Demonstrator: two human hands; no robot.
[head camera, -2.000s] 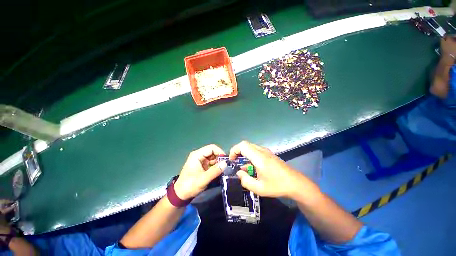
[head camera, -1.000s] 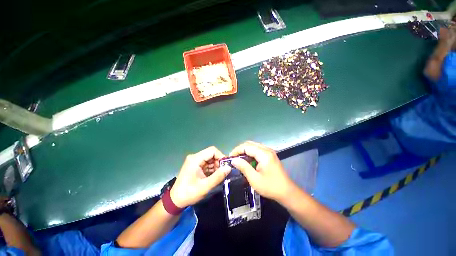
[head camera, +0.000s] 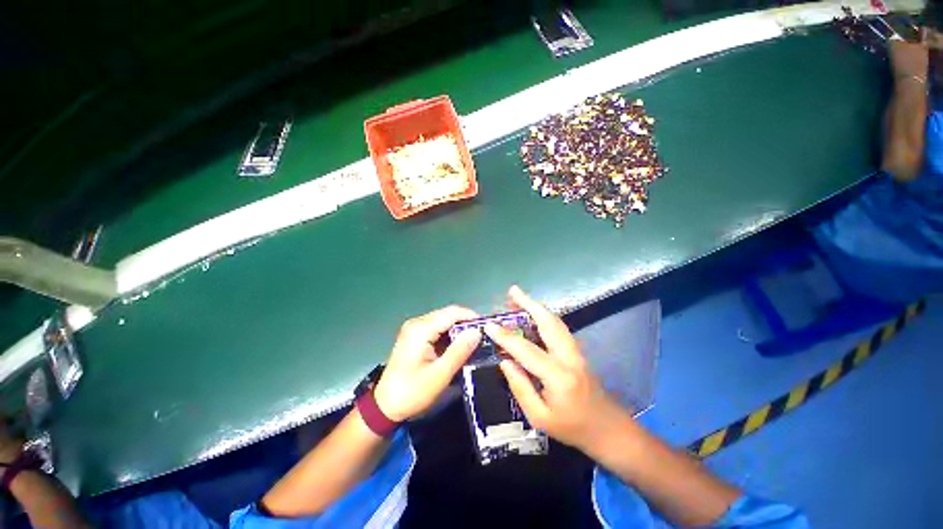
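Observation:
A phone unit (head camera: 500, 408) with a silver edge and a dark rectangle in its middle lies over the wearer's dark lap, just off the bench's near edge. My left hand (head camera: 422, 367) grips its top left end, thumb on the top. My right hand (head camera: 553, 377) is at the top right end, fingers spread and a fingertip on the purple-blue top strip. Whether a small part is under the fingertips cannot be told.
An orange-red bin (head camera: 422, 157) with cream-white pieces stands by the white belt edge strip (head camera: 233, 224). A loose pile of small components (head camera: 595, 158) lies right of it. Phone units (head camera: 266, 148) are on the green belt. Other people's arms (head camera: 906, 114) show at both sides.
My right hand's fingers have opened out from their pinch at the phone's top end. My left hand keeps its grip. The green patch near the right fingers no longer shows clearly.

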